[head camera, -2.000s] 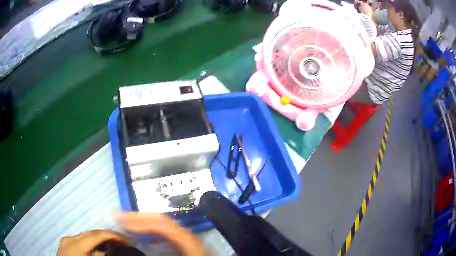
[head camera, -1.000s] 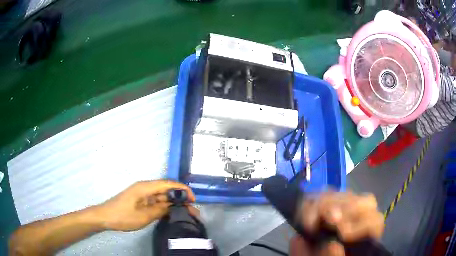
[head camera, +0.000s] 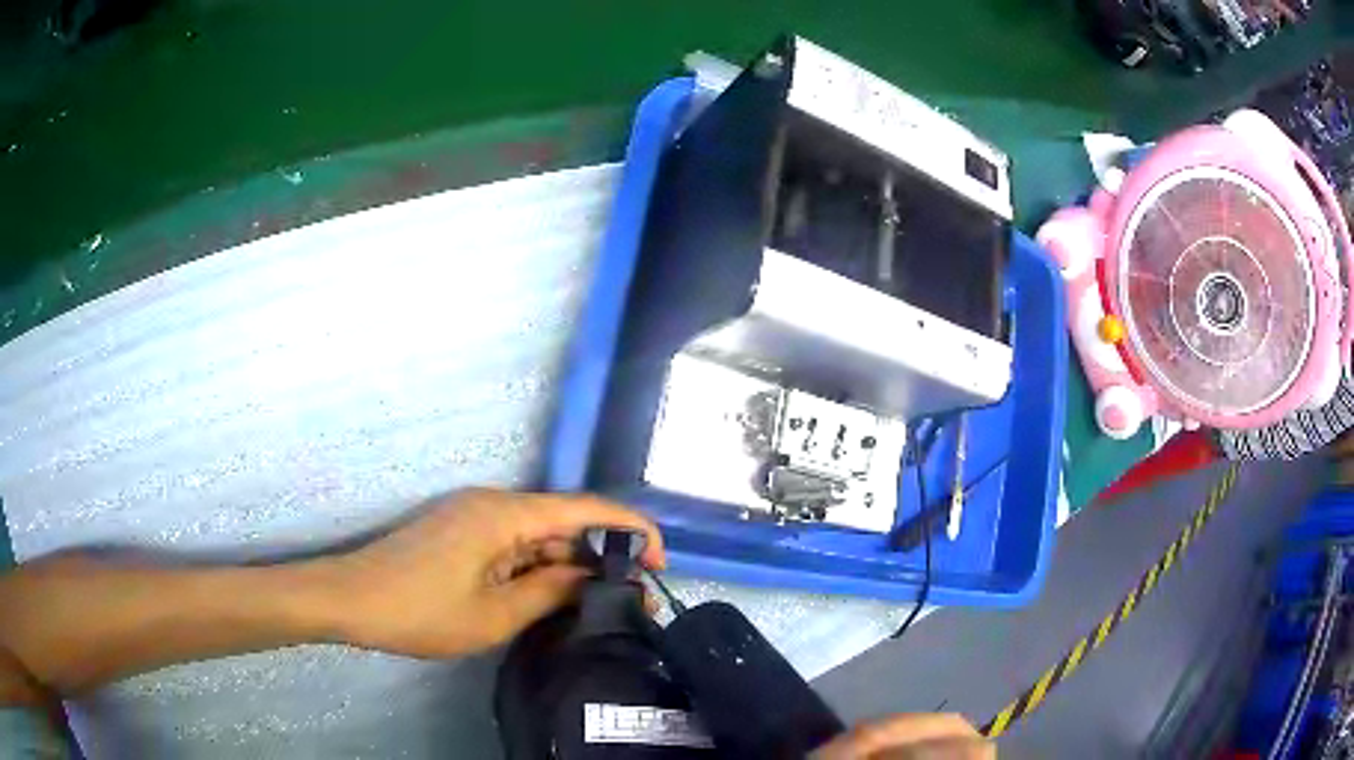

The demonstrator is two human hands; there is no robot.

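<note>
My left hand [head camera: 460, 572] pinches the narrow black yoke [head camera: 607, 558] of the headphones between thumb and fingers. The black earcup [head camera: 572, 690] with a white label hangs below it at the bottom edge. My right hand [head camera: 909, 735] is cut off by the bottom edge and holds the thick black electric screwdriver [head camera: 754, 686]. Its thin bit [head camera: 662, 591] points up and left at the yoke, close beside my left fingertips. Whether the bit touches a screw cannot be seen.
A white and black screw feeder [head camera: 876, 223] stands in a blue tray [head camera: 743, 564], with slim tools [head camera: 958, 475] at its right. White foam sheet [head camera: 327, 356] lies left. A pink fan [head camera: 1218, 290] stands right, before a person's striped clothing [head camera: 1292, 435]. Green conveyor [head camera: 371, 74] runs behind.
The screwdriver has moved left from the tray's front edge to the yoke. My right hand is lower and mostly out of view. The view has shifted, so the tray appears further right and turned.
</note>
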